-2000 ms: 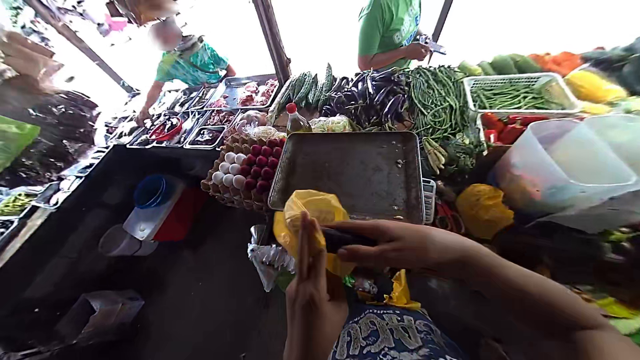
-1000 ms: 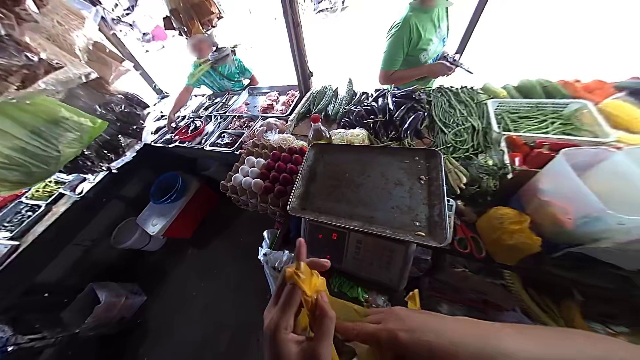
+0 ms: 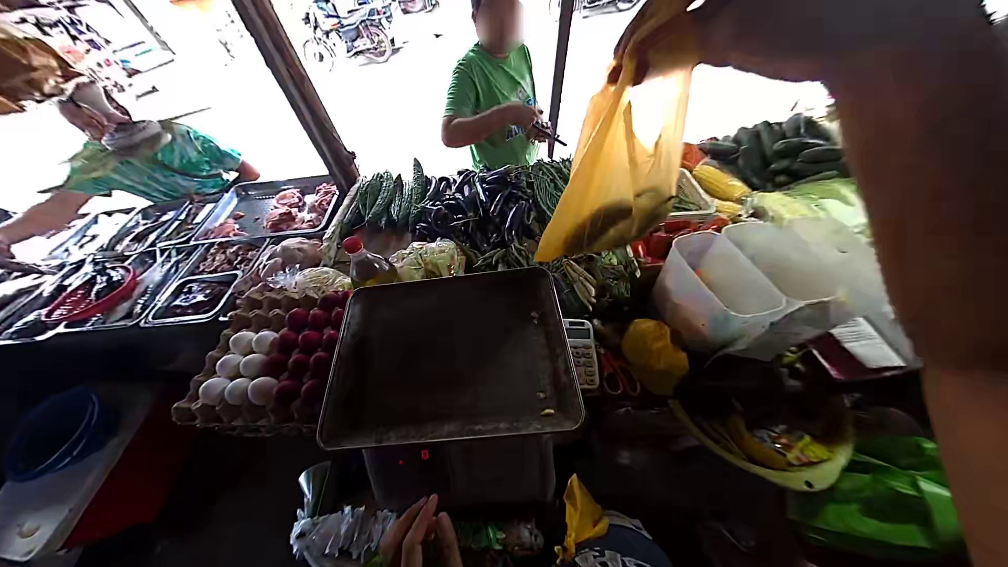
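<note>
My right hand [image 3: 669, 39] grips the top of a yellow plastic bag [image 3: 614, 181] that hangs at the upper right, with dark, long produce showing through its lower part. My left hand [image 3: 421, 535] is low in the view, its fingers raised in front of a digital scale [image 3: 465, 472]; only the fingers show, and nothing is visible in them. Between the hands lies the scale's dark metal tray [image 3: 453, 358], bearing a few small scraps. A calculator [image 3: 581, 354] and scissors [image 3: 618, 374] lie just right of the tray.
An egg tray [image 3: 260, 366] and a red-capped bottle [image 3: 368, 264] border the scale. Beyond are eggplants [image 3: 480, 209], bitter gourds [image 3: 390, 197] and meat trays [image 3: 268, 209]. Plastic containers [image 3: 717, 291] stand right. One person [image 3: 496, 102] stands across the stall, another [image 3: 150, 157] at the left.
My right hand has risen to the upper right with the yellow bag, which was low by my left hand. My left hand no longer touches the bag.
</note>
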